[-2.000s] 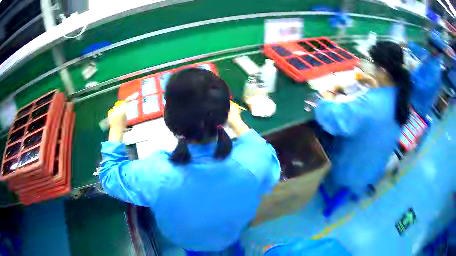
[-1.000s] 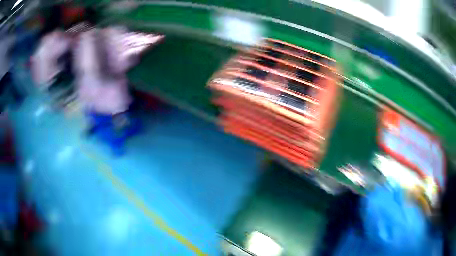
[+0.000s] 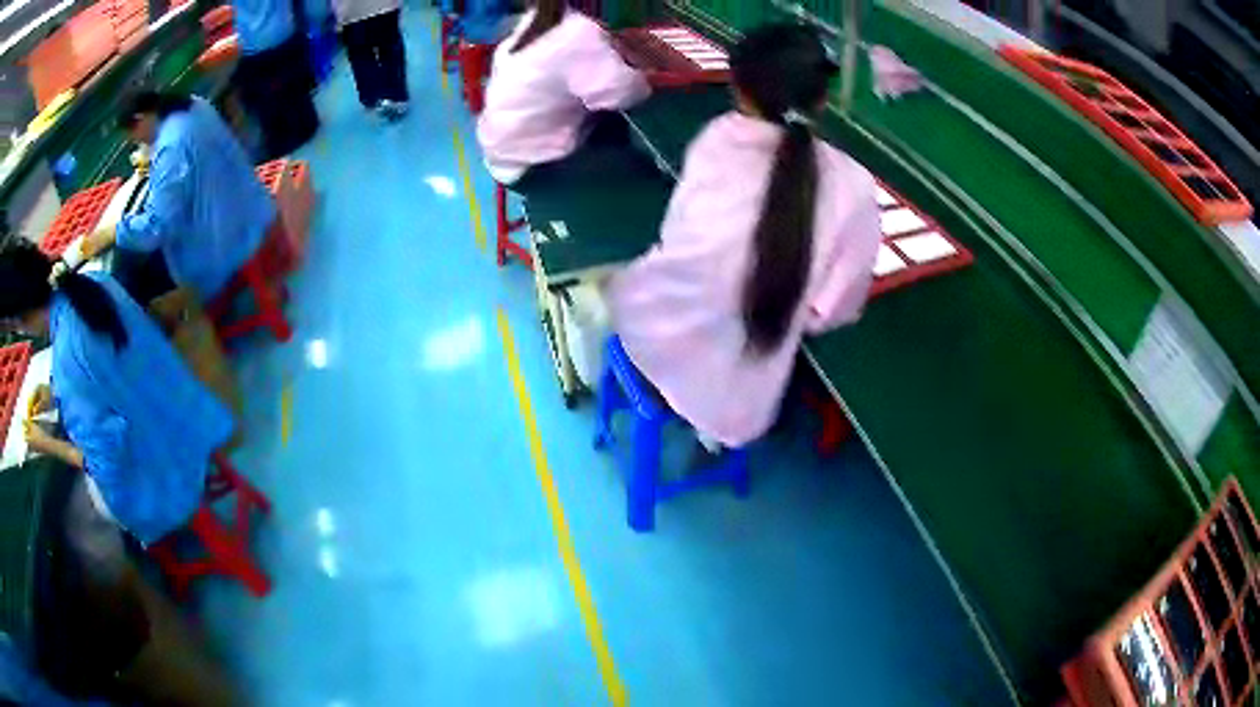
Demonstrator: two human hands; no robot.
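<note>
Neither of my hands is in the picture. The nearest work thing is a stack of red-orange component trays [image 3: 1099, 677] at the lower right, cut off by the picture's edge. Its top tray has pockets with black glossy panels [image 3: 1183, 624]. The stack stands on the dark-green bench [image 3: 995, 456]. A red tray with white rectangles [image 3: 919, 246] lies further up the bench, partly behind a person in pink.
A person in pink [image 3: 732, 276] sits on a blue stool [image 3: 644, 463], another beyond. A blue floor aisle with a yellow line [image 3: 553, 511] runs ahead. Persons in blue [image 3: 131, 401] sit on red stools at left. A red tray [image 3: 1133, 127] is on the shelf at upper right.
The view has swung left from the seated workers in blue, past the tray stack, to the aisle. The stack now shows at the lower right instead of the centre.
</note>
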